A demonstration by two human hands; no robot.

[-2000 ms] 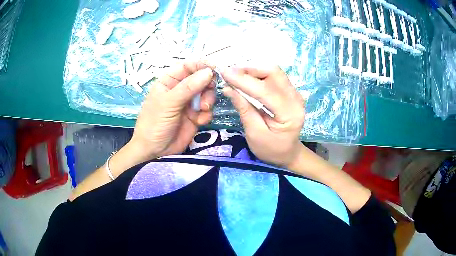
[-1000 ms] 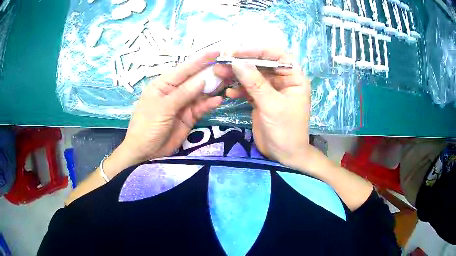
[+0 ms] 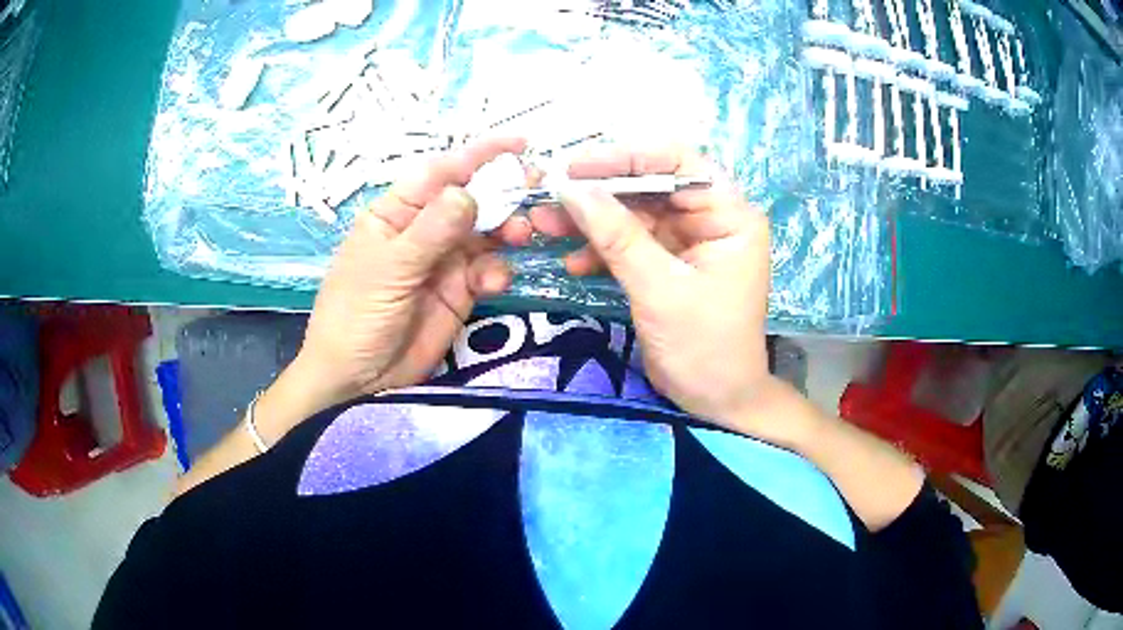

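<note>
My left hand (image 3: pixel 400 265) pinches a rounded white end cap (image 3: pixel 498 193) between thumb and fingers. My right hand (image 3: pixel 690 265) holds a white sleeve (image 3: pixel 647 185) level between thumb and fingers, pointing right. A thin dark shaft (image 3: pixel 538 195) shows between the sleeve's left end and the end cap; whether it sits inside the cap cannot be told. Both hands are above the table's near edge. Loose white sleeves (image 3: pixel 330 154) lie in a pile beyond my left hand. More white end caps (image 3: pixel 330 17) lie at the upper left.
Clear plastic sheeting (image 3: pixel 216 234) covers part of the green table (image 3: pixel 74 222). Dark shafts (image 3: pixel 634 12) lie at the top on a bright white sheet (image 3: pixel 591 86). A clear tray (image 3: pixel 1004 203) at right holds rows of assembled pieces (image 3: pixel 893 117). Red stools (image 3: pixel 92 406) stand below; a person's dark clothing shows at right.
The hands have risen slightly from the lap side. The sleeve has turned from slanting to nearly level. The end cap has come up from within my left fingers to face the sleeve's end.
</note>
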